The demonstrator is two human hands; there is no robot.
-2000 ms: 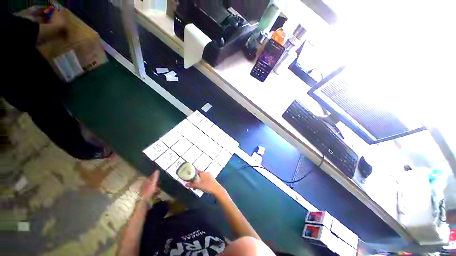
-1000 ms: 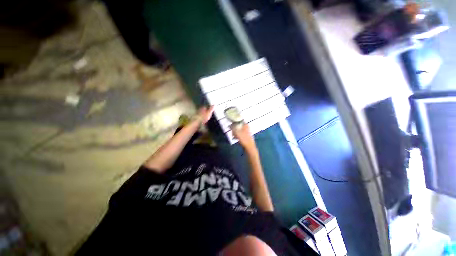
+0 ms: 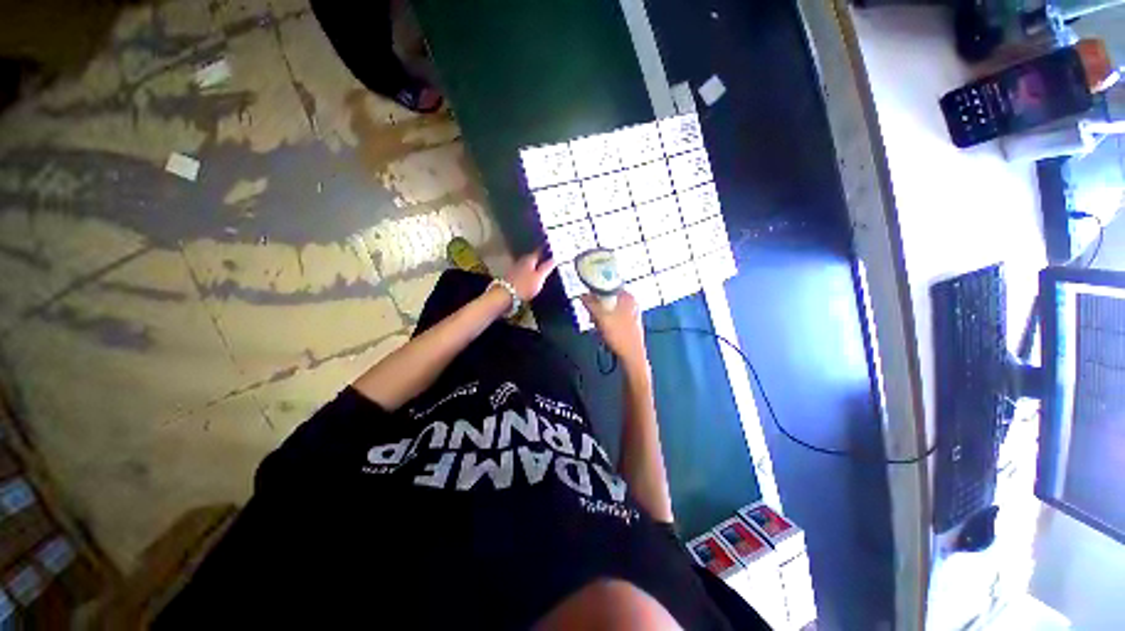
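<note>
A block of small product boxes (image 3: 642, 203) lies white label sides up in a tight grid on the dark green belt (image 3: 524, 62). My right hand (image 3: 617, 323) is closed round the handheld barcode scanner (image 3: 600, 271), its pale head over the near corner of the block. A black scanner cable (image 3: 771, 407) runs from the scanner side to the desk. My left hand (image 3: 531, 276) is at the near left edge of the block, fingers apart, seemingly touching the side; it holds nothing visible.
More boxes with red and blue faces (image 3: 746, 542) stand at the lower right of the belt. The raised white desk holds a keyboard (image 3: 968, 394), mouse (image 3: 978, 528), monitor (image 3: 1086, 394) and upright black handheld terminal (image 3: 1024, 96). Another person's leg (image 3: 370, 49) is at the top.
The view has turned and shifted, so the block appears higher and more upright. The scanner stays in my right hand above the near part of the block; my left hand is now at the block's edge.
</note>
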